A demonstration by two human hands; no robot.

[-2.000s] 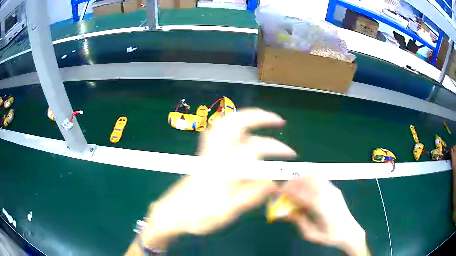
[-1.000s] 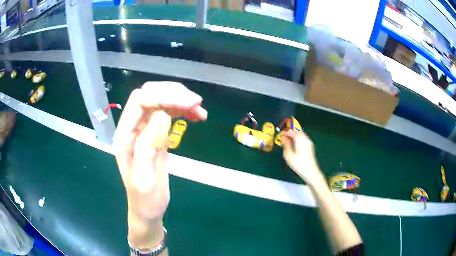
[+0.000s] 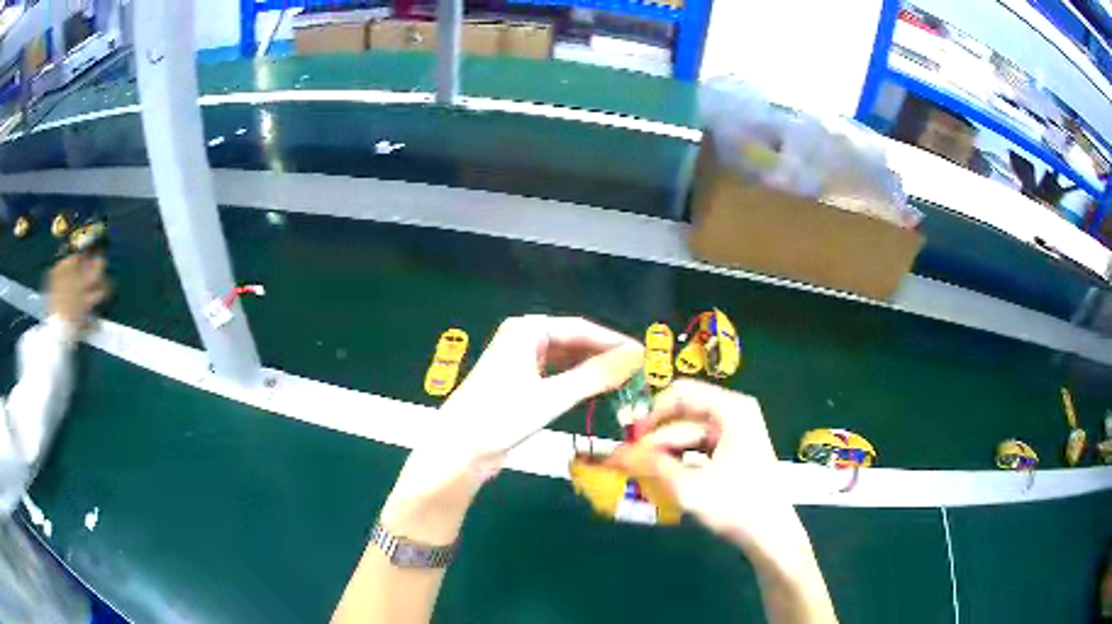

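My right hand holds a yellow housing shell with blue and white areas, just over the near edge of the pale rail. My left hand pinches a small green circuit board between thumb and finger, above the shell. Red and dark lead wires run between the board and the shell. A white connector shows between the hands. The fingers partly hide the shell, and its inside cannot be made out.
Beyond the rail lie a flat yellow back cover, another cover and a wired shell. More shells lie right. A white post stands left, a cardboard box behind. Another person's hand is far left.
My right hand has come back from the parts beyond the rail and holds a shell. My left hand has moved right and gripped the board. Another person's arm has reached in at the left.
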